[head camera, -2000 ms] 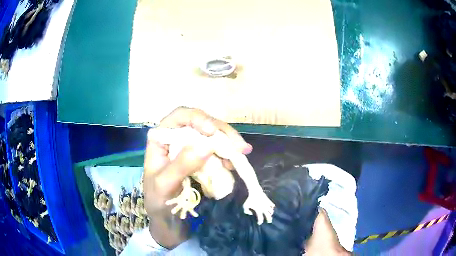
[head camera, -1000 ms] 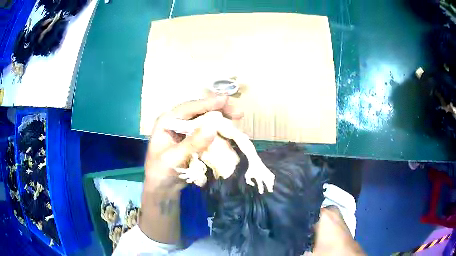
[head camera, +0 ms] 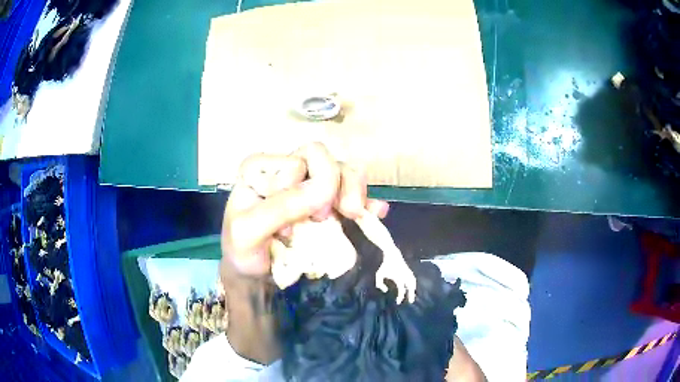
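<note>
My left hand (head camera: 287, 198) is bare and closed around the pale beige figure body (head camera: 317, 250), in front of the green bench's edge. One pale figure arm (head camera: 391, 261) with spread fingers sticks out to the right of my fingers. The glossy wavy black piece (head camera: 358, 324) hangs below the body, over my lap. Of my right hand (head camera: 464, 367), only a strip of skin, hand or wrist, shows at the bottom, beside the black piece; its fingers are hidden. A small oval dish (head camera: 320, 107) sits on the tan cardboard sheet (head camera: 417, 97).
The green bench (head camera: 153, 112) bears black parts (head camera: 660, 97) at the far right. More black parts (head camera: 56, 52) lie on a white surface at upper left. Below are a blue crate (head camera: 104, 261) of black-and-beige parts and a green tray (head camera: 134, 280) with a whitish liner and beige parts.
My left fingers have curled more tightly over the body, and the figure's left-side hand no longer shows. The black piece sits lower and further left. Less of my right arm shows. The view has shifted slightly.
</note>
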